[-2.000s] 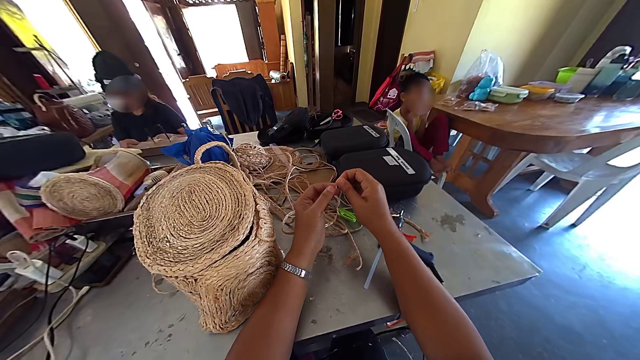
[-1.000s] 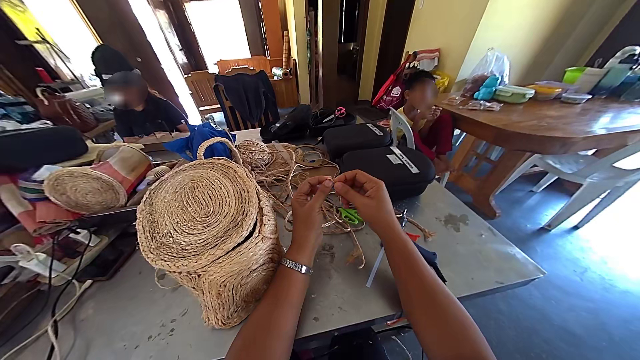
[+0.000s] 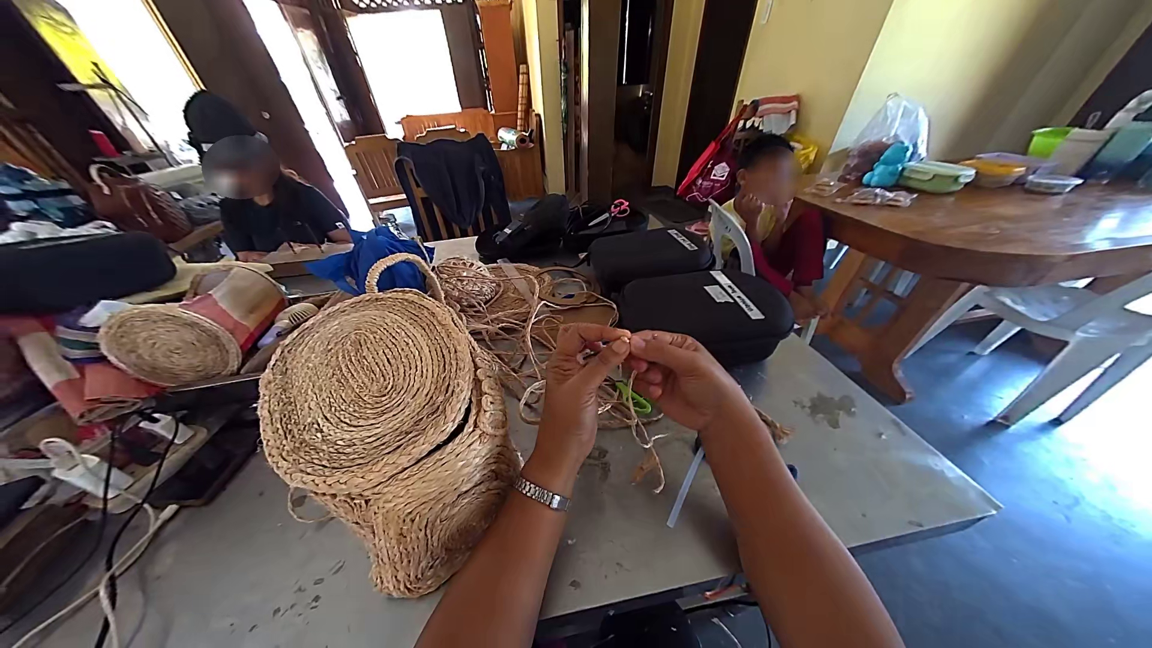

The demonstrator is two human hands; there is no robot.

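Fingertip to fingertip, my left hand (image 3: 576, 382) and my right hand (image 3: 679, 373) pinch a thin strand of natural fiber cord (image 3: 627, 340) between them, over the table. A strand hangs below my right hand. To the left of my hands stands a woven fiber basket (image 3: 387, 387) with a round coiled lid and a loop handle. Behind my hands lies a loose tangle of fiber cord (image 3: 540, 315) beside a ball of cord (image 3: 466, 283). A bright green handle or clip (image 3: 634, 398) shows just under my fingers, partly hidden.
Black zippered cases (image 3: 706, 310) lie behind my right hand on the grey table (image 3: 864, 468). Blue cloth (image 3: 378, 256) is behind the basket. A person (image 3: 274, 202) sits at the far left, another person (image 3: 778, 216) beyond the cases. Cables (image 3: 112, 540) run along the left edge.
Both hands stay together at the strand, with only small finger movements. The seated person at the right has turned and has a hand near the face.
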